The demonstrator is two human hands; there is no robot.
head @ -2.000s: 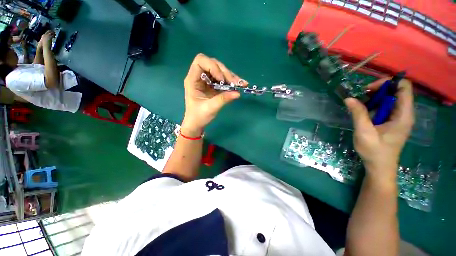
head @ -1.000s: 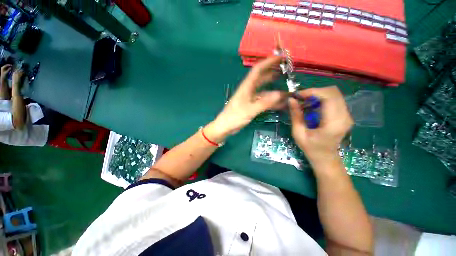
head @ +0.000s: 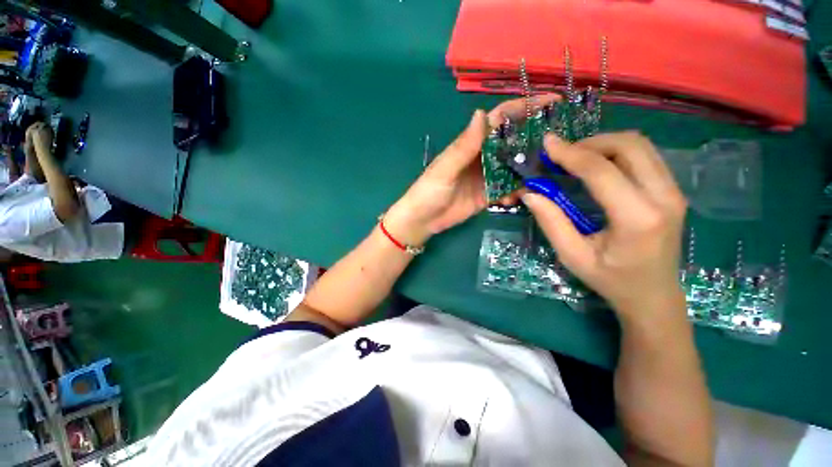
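Note:
My left hand (head: 453, 178) holds a green circuit board panel (head: 500, 169) raised and tilted above the mat. Several thin silver coiled rods stand up from the panel's far edge. My right hand (head: 625, 214) holds blue-handled cutters (head: 567, 206), with their dark jaws at the front face of the panel. Whether the jaws touch a lead cannot be told. Another panel in a clear holder (head: 529, 266) lies on the mat below my hands, its middle hidden by my right hand and forearm. Its right part, with upright rods, shows beyond my wrist.
A red-orange stack (head: 629, 64) lies at the far side. An empty clear holder (head: 727, 178) lies right of my right hand. A white bin (head: 266, 285) of small boards stands below the bench at left. A person in white (head: 59, 214) sits at far left.
The panel was edge-on and is now turned with its green face showing and its rods upright. The cutters have come from the right to the panel. The view has shifted.

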